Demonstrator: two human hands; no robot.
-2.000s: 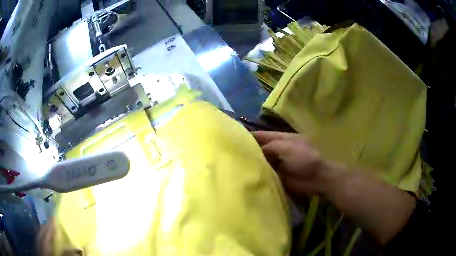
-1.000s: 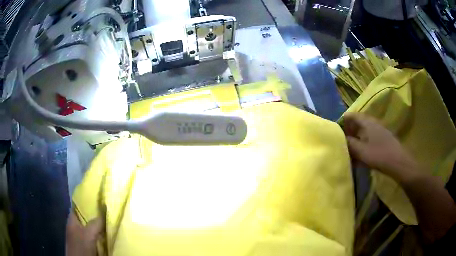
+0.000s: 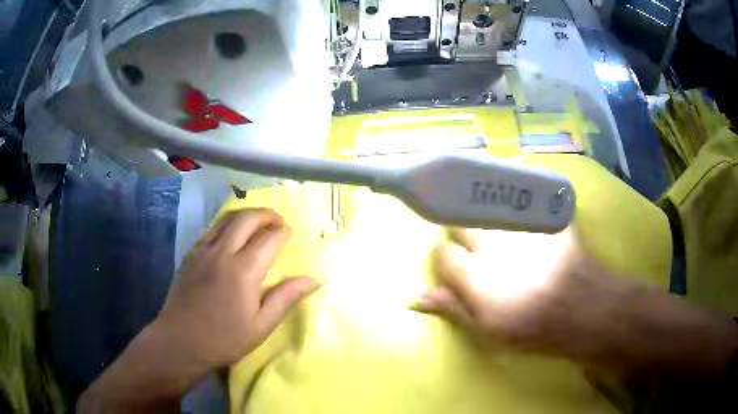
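A yellow bag body [image 3: 364,356] lies spread on the machine bed, with strong lamp glare at its middle. The yellow-covered clamp frame [image 3: 340,137] shows at its upper edge. My left hand [image 3: 231,283] rests on the bag's left part, thumb and fingers apart. My right hand [image 3: 518,283] lies on the bag right of centre, thumb apart from the fingers. Its fingers are partly hidden by the lamp head and glare. Neither hand visibly grips anything.
The white gooseneck lamp [image 3: 494,194] crosses the view above the bag. The machine head [image 3: 162,97] with red logo is upper left. The bolted metal bracket [image 3: 441,32] stands behind the frame. A strap bundle [image 3: 686,121] and another yellow bag [image 3: 712,226] are at the right.
My left hand has moved from the bag's lower left edge up onto its surface. My right hand has moved left from the bag's right edge onto it. The view has shifted leftward.
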